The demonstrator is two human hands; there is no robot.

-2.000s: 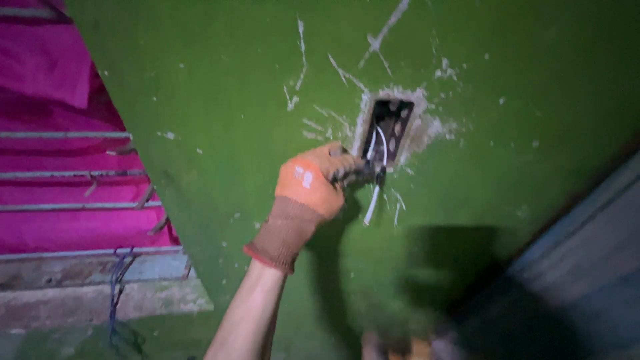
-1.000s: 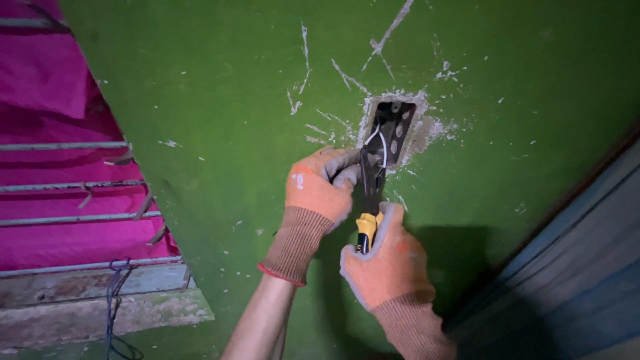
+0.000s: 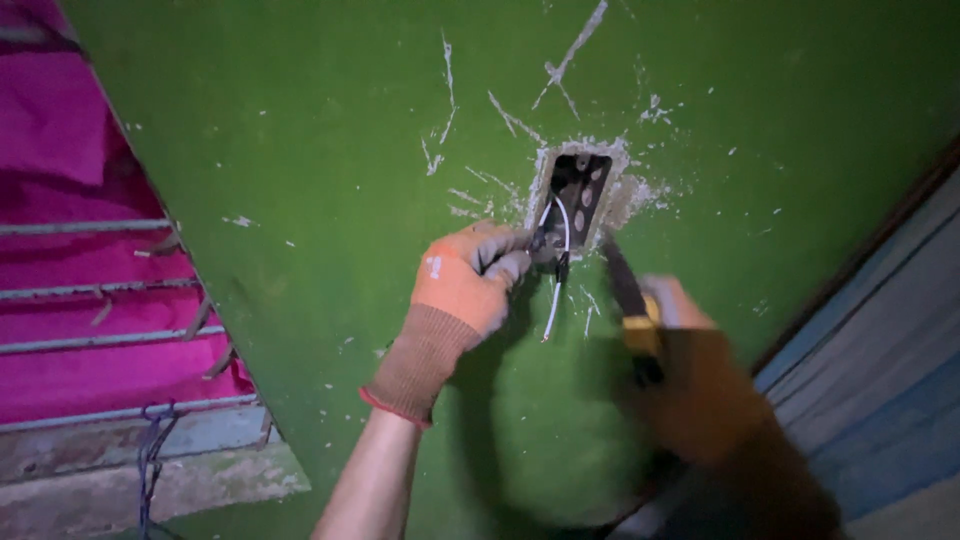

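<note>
A recessed electrical box (image 3: 586, 199) sits in the green wall, with chipped plaster around it. White wire (image 3: 554, 304) loops out of it and hangs below its lower edge, where a short black part crosses it. My left hand (image 3: 469, 277), in an orange and grey glove, pinches at the box's lower left corner; what lies between the fingertips is too small and dark to tell. My gloved right hand (image 3: 690, 367), blurred, holds pliers with yellow and black handles (image 3: 643, 326) to the lower right of the box. Their dark jaws point up toward the box's lower right corner, apart from the wire.
On the left is a window opening with metal bars (image 3: 82, 289) over pink cloth (image 3: 67, 367) and a ledge (image 3: 225, 480) below. A dark cord (image 3: 150, 457) hangs from the lowest bar. At the right stands a bluish panel (image 3: 885, 390) with a dark edge.
My right hand, out of view two seconds ago, came in with the pliers at the box's lower edge and has since moved right and down from it. My left hand stays near the box.
</note>
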